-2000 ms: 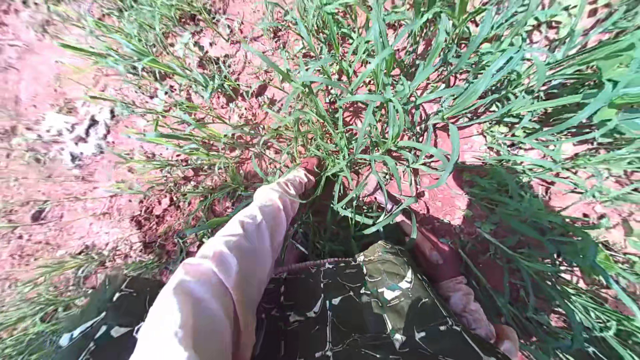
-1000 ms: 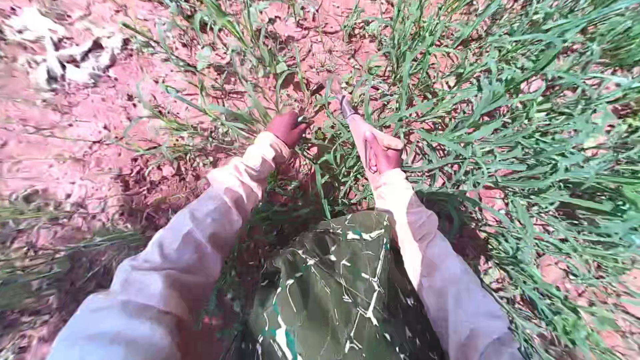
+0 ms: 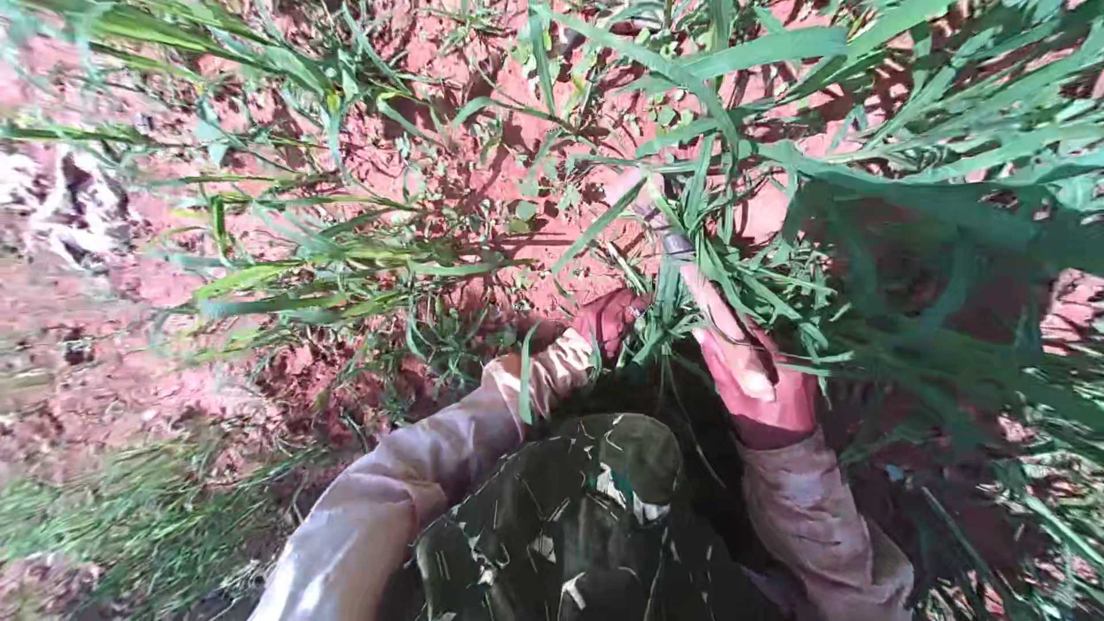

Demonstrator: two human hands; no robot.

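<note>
My left hand (image 3: 608,321), at the end of a pale sleeve, is closed on the lower part of a clump of green grass (image 3: 664,302) near the middle of the view. To its right, my right hand (image 3: 759,379) is closed around the wooden handle (image 3: 720,310) of a hand tool. The tool points up and left, with a dark metal collar (image 3: 677,246) on the handle. Grass blades cover much of its far end, so its shape cannot be told. Cut or loose blades lie over the handle and my right hand.
Reddish soil (image 3: 552,241) with small weeds lies ahead. Tall grass (image 3: 931,112) stands at the upper right, and more clumps (image 3: 328,293) at the left. A whitish crumpled thing (image 3: 78,207) lies at the far left. My knee in patterned cloth (image 3: 595,509) is below.
One second ago my hands were apart, the left one near low plants; now they are close together at a grass clump. The tool has stayed in my right hand.
</note>
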